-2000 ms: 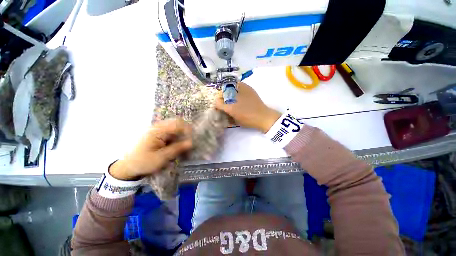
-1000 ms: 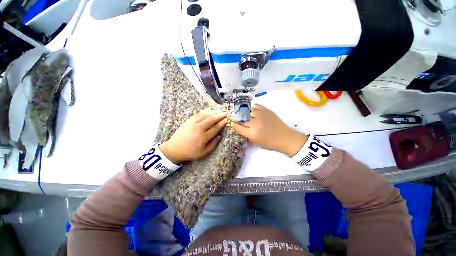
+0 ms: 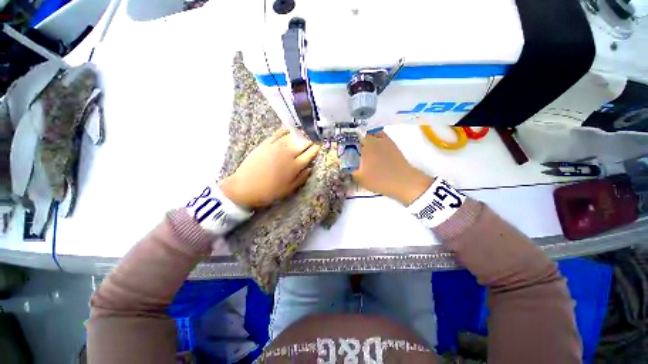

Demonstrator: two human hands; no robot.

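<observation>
A mottled grey-brown fabric piece [image 3: 298,224] lies under the head of the white sewing machine [image 3: 398,43], its lower end over the table's front edge. My left hand [image 3: 270,170] lies on the fabric left of the presser foot [image 3: 348,153], fingertips close to it, pressing the cloth flat. My right hand [image 3: 387,167] is just right of the foot, at the fabric's right edge; its fingertips are partly hidden by the machine parts. The needle cannot be made out.
Orange-yellow scissors [image 3: 444,137], a dark stick tool [image 3: 511,146], black thread snips [image 3: 570,169] and a dark red case [image 3: 595,206] lie right of my right hand. A cut pieces pile [image 3: 60,142] lies at the table's left. Blue bins [image 3: 586,298] stand below.
My left hand came from near the front edge onto the fabric beside the foot, then slid slightly up and left. The fabric spread out, and its lower end has since moved up.
</observation>
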